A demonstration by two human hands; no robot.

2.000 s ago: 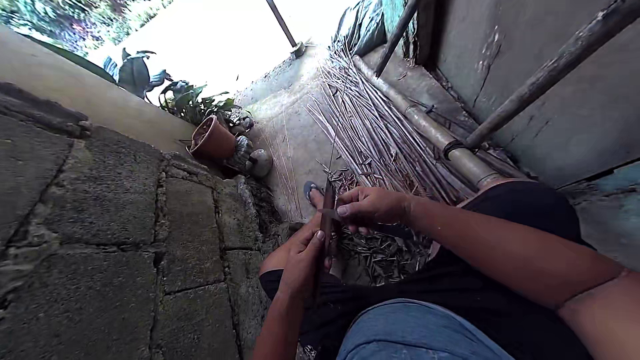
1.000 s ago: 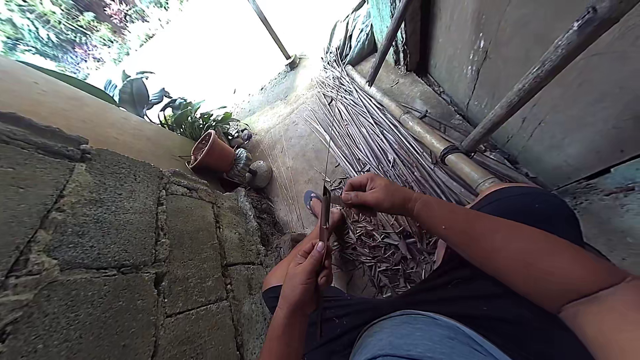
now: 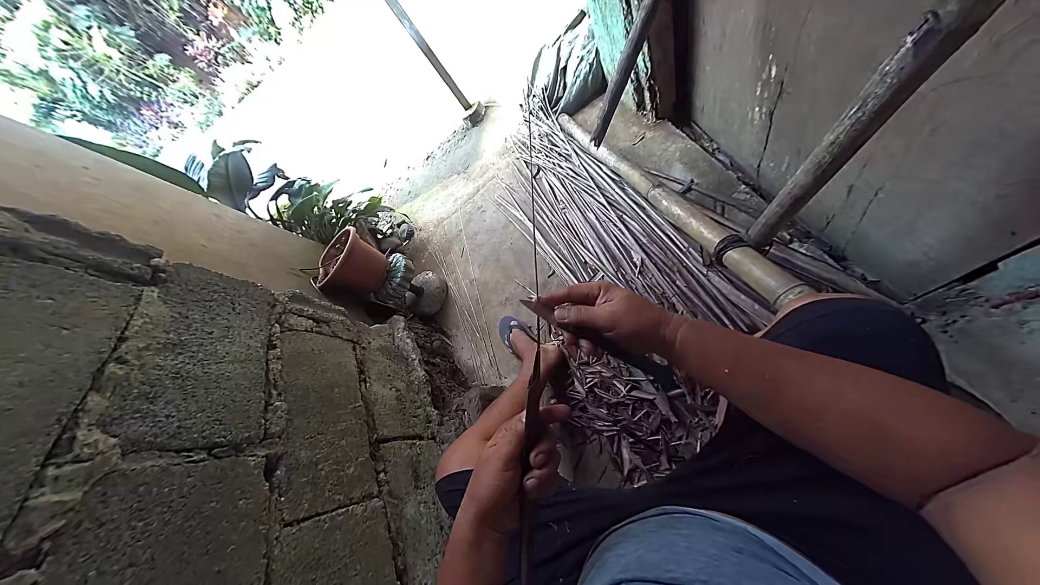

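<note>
My left hand (image 3: pixel 520 463) is closed around a dark palm frond or leaf strip (image 3: pixel 532 414), which runs upright through the fist and thins upward into a long rib (image 3: pixel 534 219). My right hand (image 3: pixel 609 318) grips a dark-bladed knife (image 3: pixel 634 357); its pointed tip lies close to the rib, above my left hand, and whether they touch I cannot tell. Behind the hands, a heap of dry shavings (image 3: pixel 642 422) covers the floor by my feet. Many thin stripped sticks (image 3: pixel 609 219) are spread on the floor beyond.
A concrete block wall (image 3: pixel 317 414) stands close on the left. Past it are a terracotta pot (image 3: pixel 355 264) and round stones (image 3: pixel 428 293). A bamboo pole (image 3: pixel 691 218) lies beside the sticks, and a slanting wooden pole (image 3: pixel 861 130) leans on the right. A sandalled foot (image 3: pixel 520 337) rests on the floor.
My right hand and the knife have moved a little away from the left hand, and the blade now shows clearly. My left hand keeps its hold on the strip.
</note>
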